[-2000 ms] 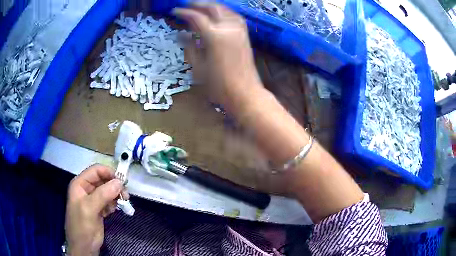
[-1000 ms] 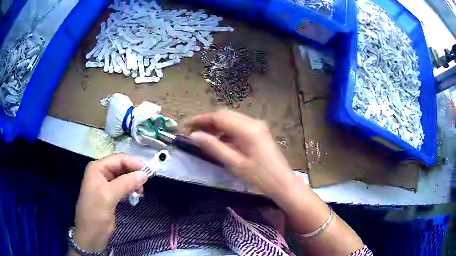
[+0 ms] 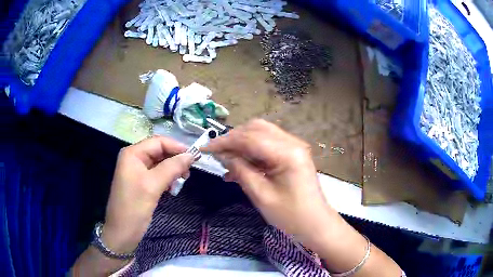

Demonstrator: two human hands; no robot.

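My left hand (image 3: 143, 178) pinches a small white plastic part (image 3: 199, 145) with a round black spot at its upper end; another white piece sticks out below the fingers. My right hand (image 3: 270, 162) is at the part's right side, its fingertips close to the black-spotted end. Whether it grips anything is hidden. The padded hammer lies behind my hands, its head (image 3: 161, 94) wrapped in white cloth with a blue band and green patch. My right hand covers most of its grip.
White plastic strips (image 3: 189, 27) are heaped on the cardboard mat (image 3: 232, 76). A pile of tiny dark metal pieces (image 3: 293, 62) lies right of them. Blue trays stand at left (image 3: 67, 65), at the back (image 3: 373, 24) and at right (image 3: 406, 108), holding pale pieces. The white bench edge (image 3: 346, 195) runs in front.
My right hand has come from the strip heap, past the hammer grip, to the white part in my left hand. The whole view has shifted, and the metal pile is now uncovered.
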